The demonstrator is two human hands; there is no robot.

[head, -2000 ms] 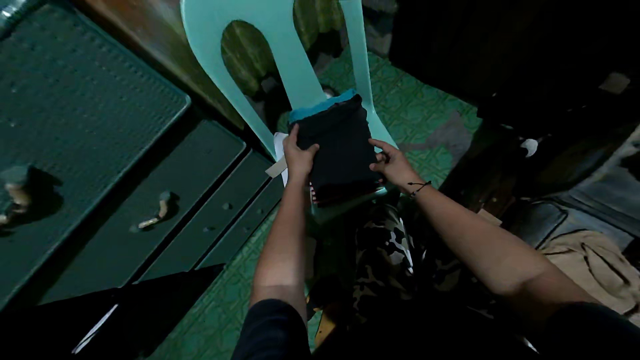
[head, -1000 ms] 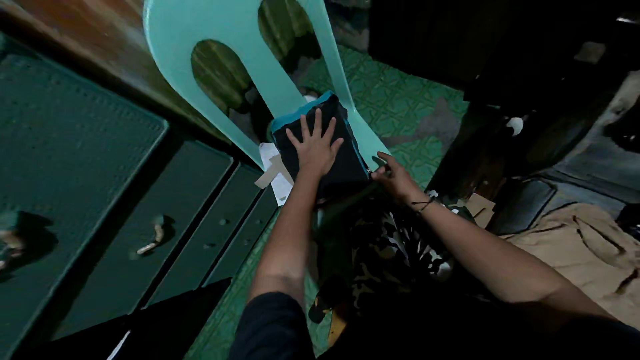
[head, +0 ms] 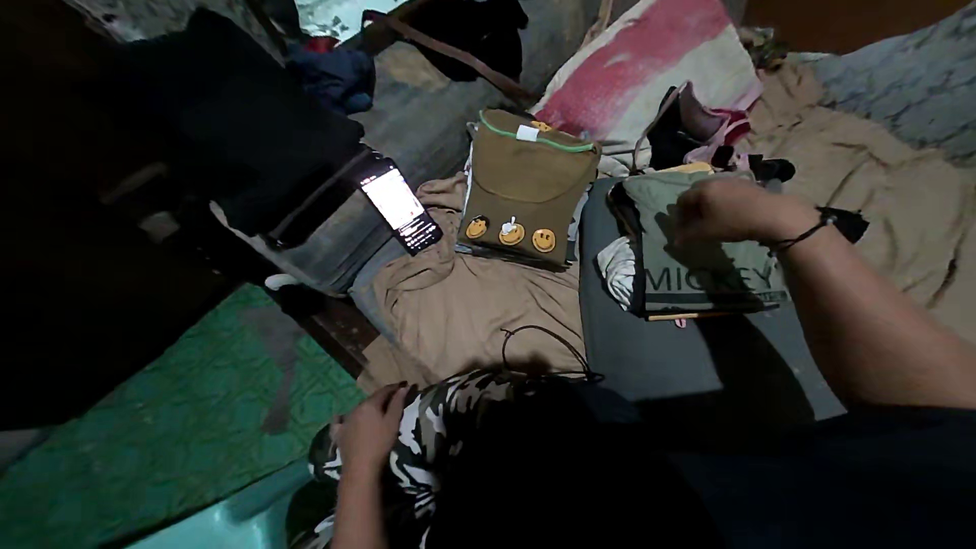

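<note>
My right hand (head: 720,210) is over a stack of folded grey-green clothes (head: 679,259) with printed lettering; its fingers point down, and whether they grip the cloth cannot be told. That stack lies on a dark grey flat cushion or case (head: 633,351). My left hand (head: 371,431) rests on my camouflage-clad knee (head: 427,427), holding nothing visible. Between and beyond the hands, a folded brown garment (head: 526,183) with smiley faces and a green-edged waistband tops another stack. Left of it lies a phone (head: 400,210) with its screen lit.
A beige sheet (head: 488,305) spreads under the stacks, with a dark cord (head: 549,332) on it. Behind are a red-and-white pillow (head: 640,61) and a pink-and-black garment (head: 709,126). The turquoise plastic chair (head: 229,526) stands at lower left on the green patterned floor (head: 191,396).
The view has swung far to the right, away from the drawers. Both hands have left the dark folded cloth on the chair; my right is over the grey-green stack, my left on my knee.
</note>
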